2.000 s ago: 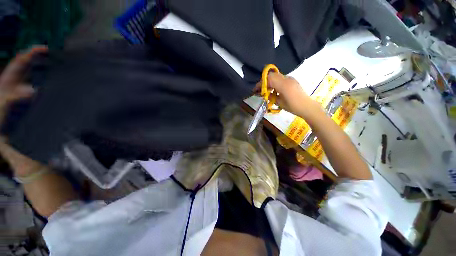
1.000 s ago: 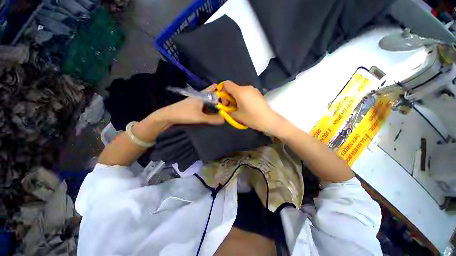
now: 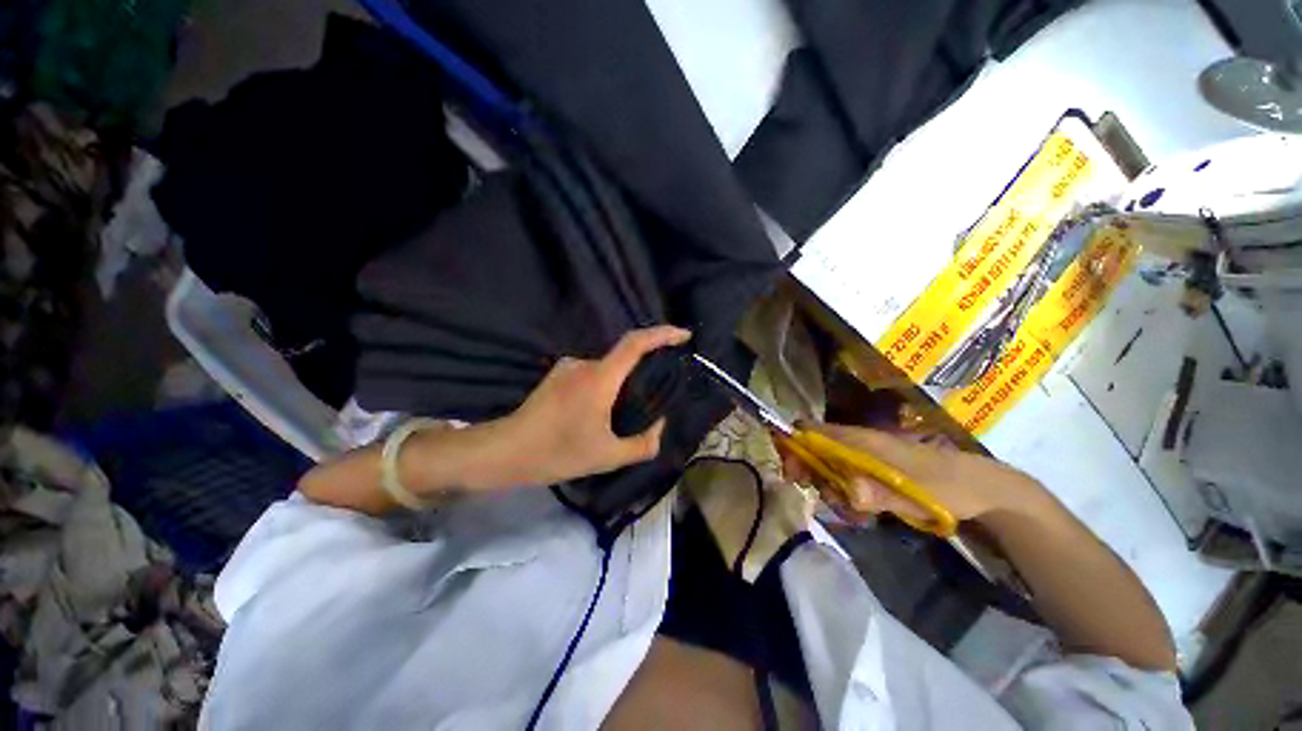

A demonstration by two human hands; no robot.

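Observation:
Dark grey garment panels (image 3: 457, 293) lie over the lap and run up onto the white table. My left hand (image 3: 593, 414) grips a bunched part of the dark cloth between thumb and fingers. My right hand (image 3: 907, 479) holds the scissors (image 3: 871, 474) by their yellow-orange handles, to the right of my left hand. The silver blades point up and left, with their tips at the cloth beside my left fingers. Whether the blades are apart cannot be told. The tan patterned apron (image 3: 728, 493) shows below the cloth.
The white sewing machine table (image 3: 885, 214) is at right, with yellow lettered tape (image 3: 985, 271) and part of the machine (image 3: 1242, 243). A black cloth heap (image 3: 307, 186) lies by a white container rim (image 3: 236, 364) at left. A blue crate (image 3: 186, 479) and tan cloth pieces (image 3: 100, 600) are at lower left.
My left hand has moved from the scissors onto bunched cloth. My right hand has moved down and right with the scissors. Dark panels now cover more of the lap, and the view has shifted.

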